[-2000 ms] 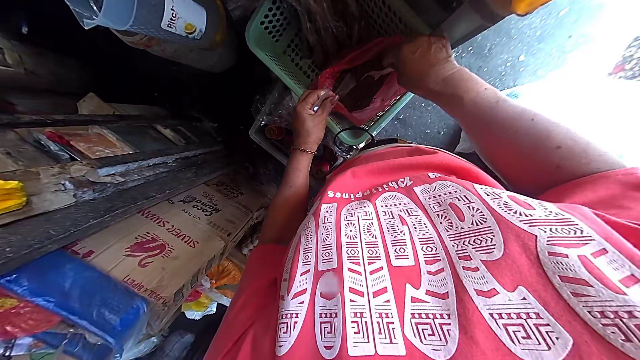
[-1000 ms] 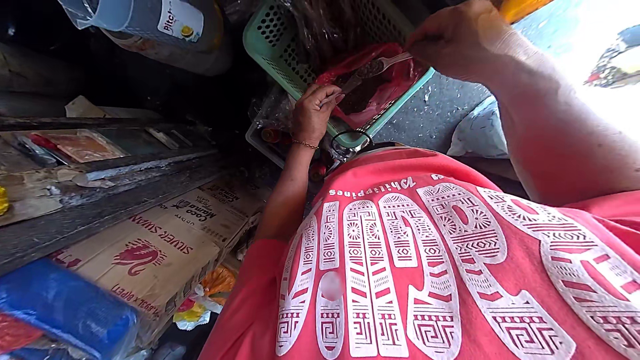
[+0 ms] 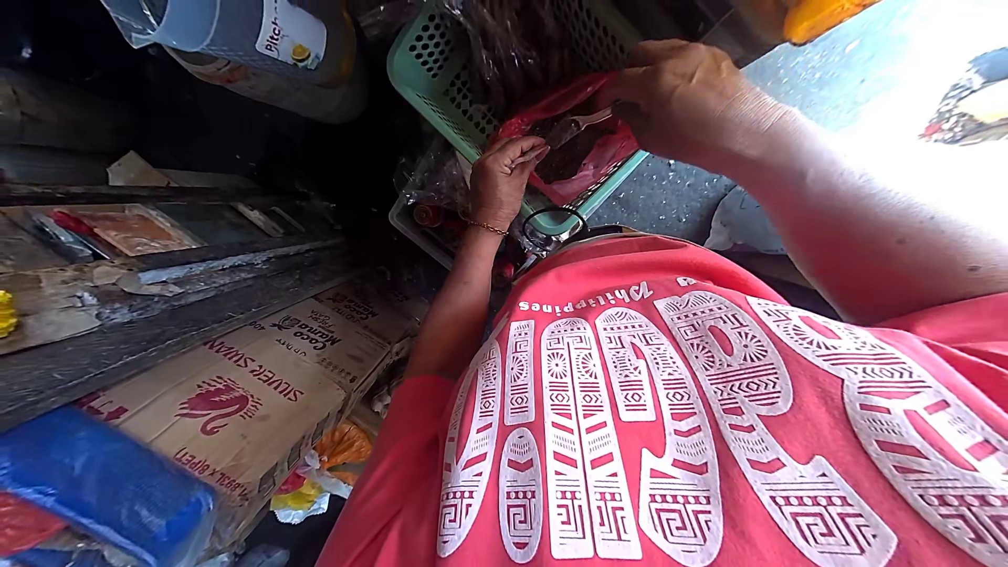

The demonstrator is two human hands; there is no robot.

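A red plastic bag (image 3: pixel 587 177) with dark contents lies open at the near end of a green perforated plastic basket (image 3: pixel 465 118). My left hand (image 3: pixel 504 177) is at the bag's left side, fingertips pinched on what looks like the edge of a small clear bag, whose shape is hard to make out. My right hand (image 3: pixel 685 98) is above the bag's right side and holds a metal spoon (image 3: pixel 587 120), its bowl pointing left toward my left fingertips. Clear plastic wrapping (image 3: pixel 512 47) fills the far part of the basket.
A grey crate (image 3: pixel 425 232) with bottles stands left of the basket. Farther left are a worn wooden ledge (image 3: pixel 197 272), a cardboard box (image 3: pixel 236 402) and a blue plastic pack (image 3: pixel 102 480). A translucent pitcher (image 3: pixel 228 31) is at upper left, a yellow object (image 3: pixel 823 16) at upper right.
My right hand has risen from the bag's right rim, then come back down and left over the bag. The spoon now points toward my left fingertips, which stay at the bag's left side.
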